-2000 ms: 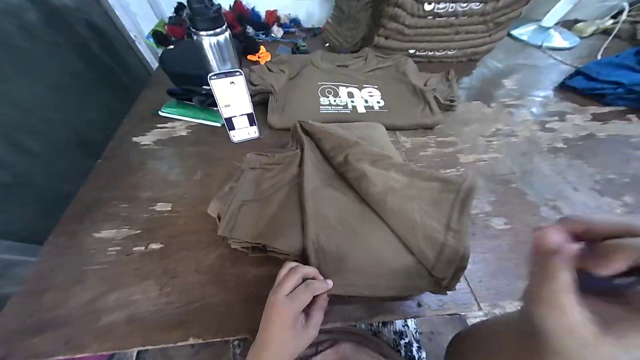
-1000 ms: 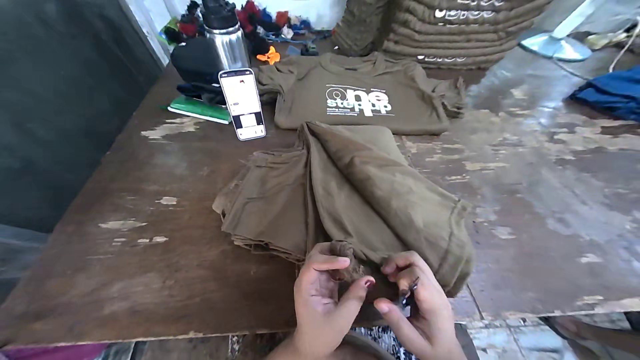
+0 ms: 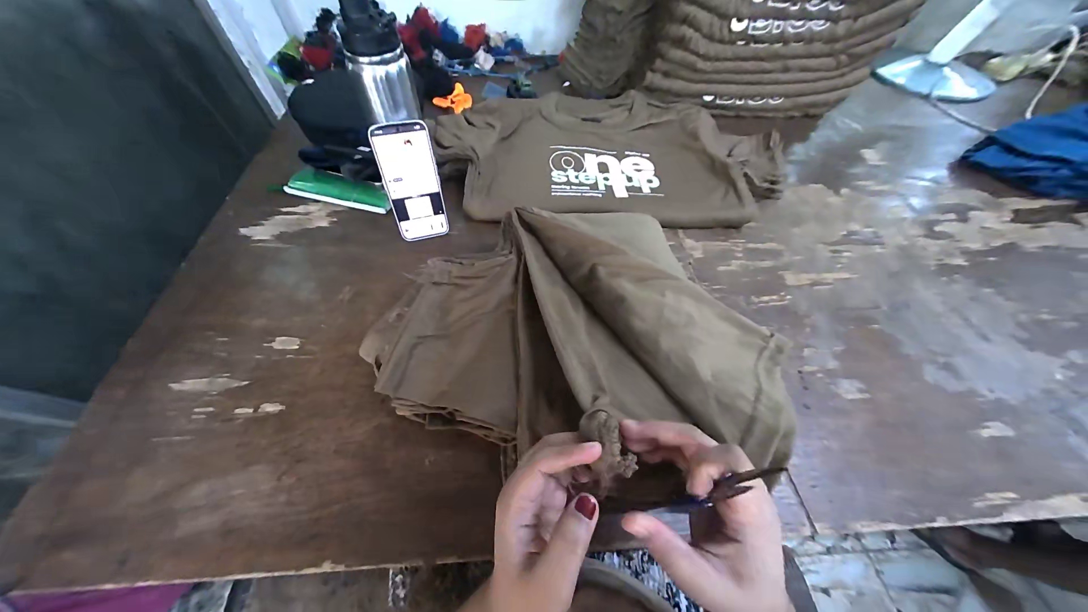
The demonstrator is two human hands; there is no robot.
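My left hand (image 3: 548, 510) pinches a bunched edge (image 3: 605, 438) of the brown fabric between thumb and fingers. Close on its right, my right hand (image 3: 714, 518) holds a small dark pair of thread snips (image 3: 731, 491) across its fingers, the blades pointing right. Its index fingertip is by the bunched edge. The brown garment (image 3: 629, 297) lies partly folded in front of me, with layered cloth (image 3: 459, 340) on its left. Beyond it a folded brown T-shirt (image 3: 603, 161) with a white print lies flat.
A smartphone (image 3: 408, 180) leans at the back left, beside a green packet (image 3: 336, 189) and a steel bottle (image 3: 382, 81). A stack of brown shirts (image 3: 765, 59), a white stand (image 3: 935, 75) and blue cloth (image 3: 1033, 153) are at the back right. The wooden table's (image 3: 255, 476) surface is worn.
My right hand, at the far right two seconds ago, has come in beside the left. The left hand has taken up the bunched fabric edge, which stays pinched.
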